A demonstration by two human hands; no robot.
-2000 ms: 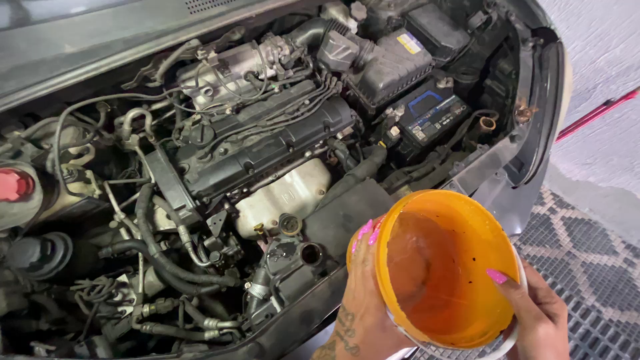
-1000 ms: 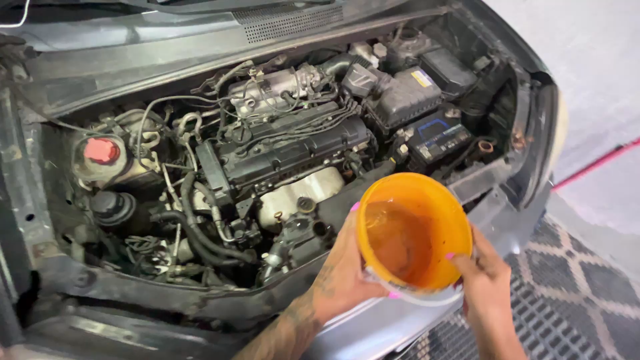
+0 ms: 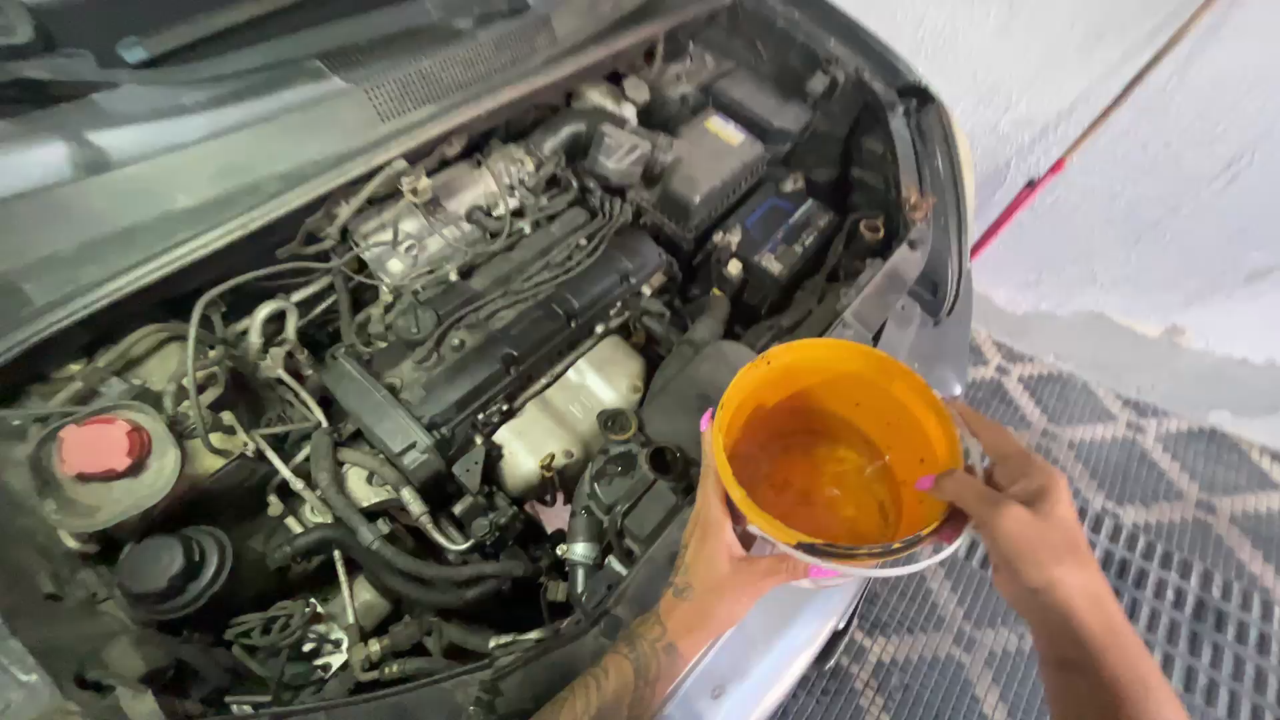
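Note:
My left hand and my right hand hold a yellow plastic bucket from its two sides, over the front edge of a car. Some liquid lies in the bottom, and the inside looks orange. The left fingers wrap the near-left side; the right thumb is inside the rim, the other fingers outside. Just left of the bucket is an open round neck, with a second round fitting beside it. A black hose with a metal clamp runs down below them.
Around lie the engine cover, a metal heat shield, a battery, an air filter box, a red reservoir cap and a black cap. A red pole leans by the white wall; grid matting covers the floor.
Both hands keep hold of the bucket. The view has shifted, first farther back and then closer to the engine. Less of the left hand's fingers shows beyond the rim than two seconds ago.

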